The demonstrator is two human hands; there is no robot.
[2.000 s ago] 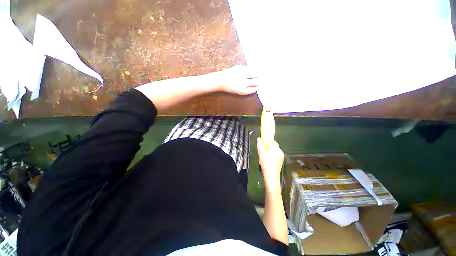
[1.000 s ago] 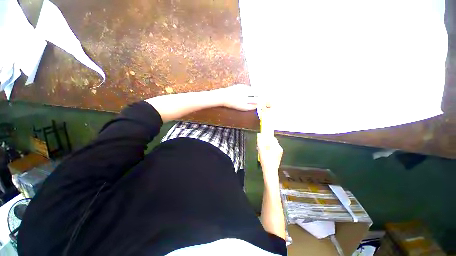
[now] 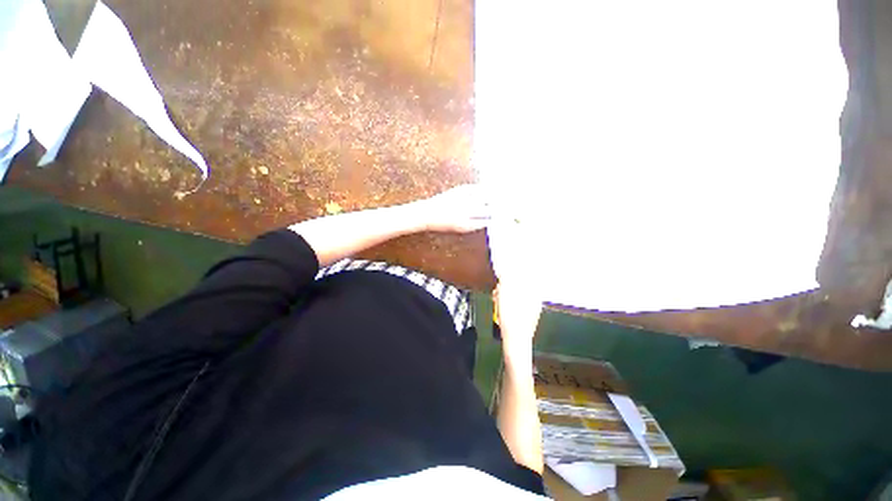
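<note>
A large pattern sheet (image 3: 665, 147) lies on the brown table, glared blank white, its near edge close to the table's front edge. My left hand (image 3: 460, 208) lies at the sheet's left edge; its fingertips fade into the glare, so its grip cannot be told. My right hand (image 3: 518, 305) is at the sheet's near left corner, closed around the electric scissors (image 3: 497, 307). Only a bit of their yellow body shows beside the hand; the front end and blades are lost in glare.
White paper offcuts (image 3: 122, 83) lie at the table's far left. A taped cardboard box (image 3: 597, 411) with paper scraps stands below the front edge. A small white scrap (image 3: 873, 315) is at the right. Grey boxes (image 3: 64, 342) and a dark stand are at lower left.
The view has turned and shifted. The sheet appears more upright and nearer, its left edge almost straight up. My right hand has moved forward onto the sheet's corner, and the yellow body is now mostly hidden.
</note>
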